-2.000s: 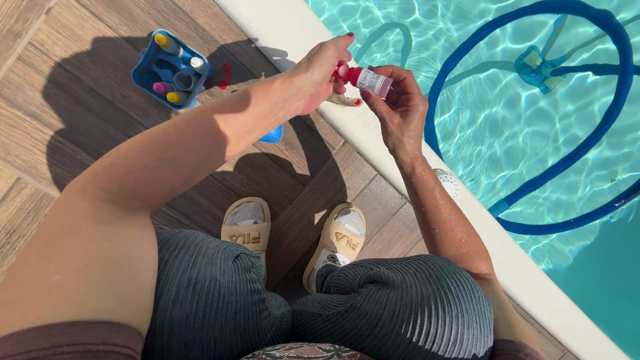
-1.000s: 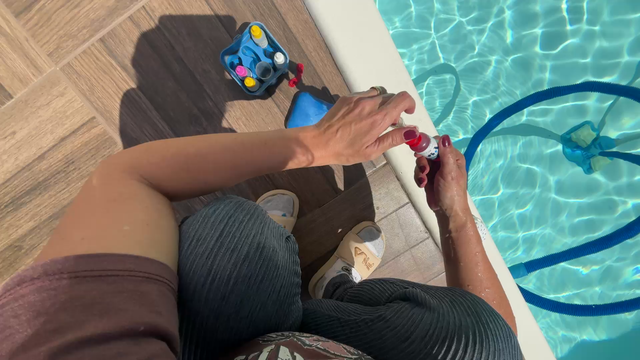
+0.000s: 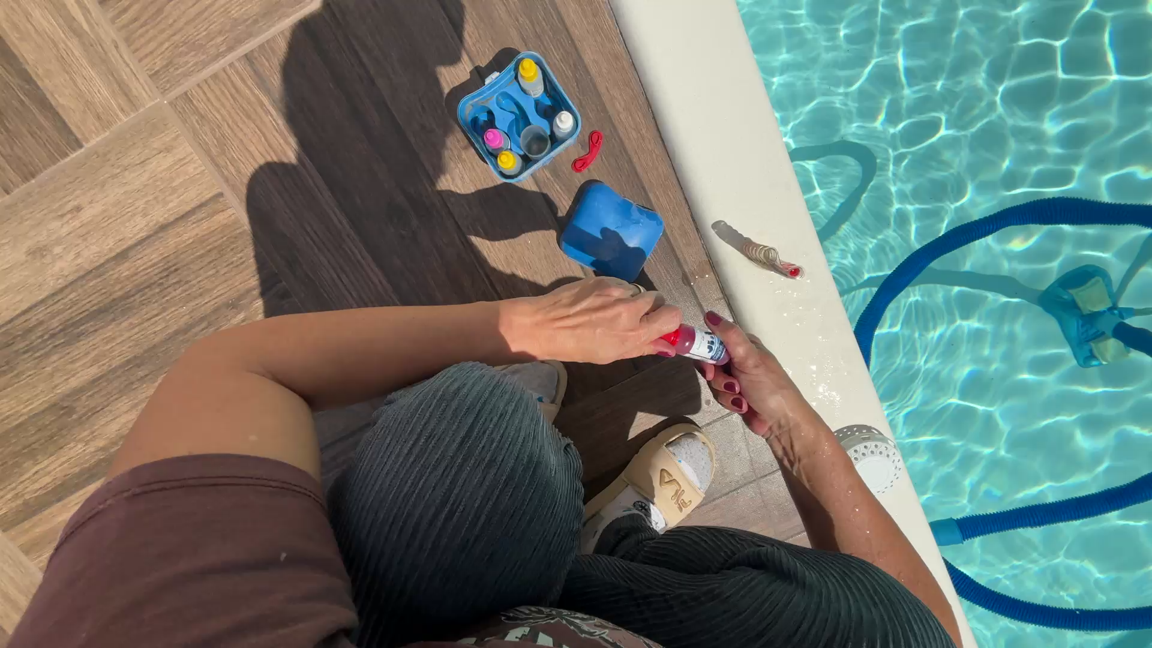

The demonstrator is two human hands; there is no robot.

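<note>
My right hand (image 3: 760, 378) holds a small labelled bottle of dark red liquid (image 3: 704, 346) by its base, above the deck beside the pool edge. The fingers of my left hand (image 3: 598, 322) are closed on the bottle's red cap (image 3: 670, 337). Beyond my hands, an open blue case (image 3: 464, 112) holds several small bottles with yellow, pink and white caps and a clear round cup (image 3: 535, 141). A red strap-like piece (image 3: 588, 151) lies beside it. Nearer my left hand lies a blue lid (image 3: 612, 229), partly in shadow.
A clear coiled object with a red end (image 3: 769, 258) lies on the white pool coping (image 3: 720, 117). A round white perforated piece (image 3: 871, 457) is by my right forearm. A blue ribbed hose (image 3: 1008, 216) and a blue pool cleaner (image 3: 1084, 315) are in the water. My sandaled feet are below.
The view has shifted so the case sits farther from the left edge. My left fingers, apart near the cap one second ago, are now closed on it. My hands have moved off the coping.
</note>
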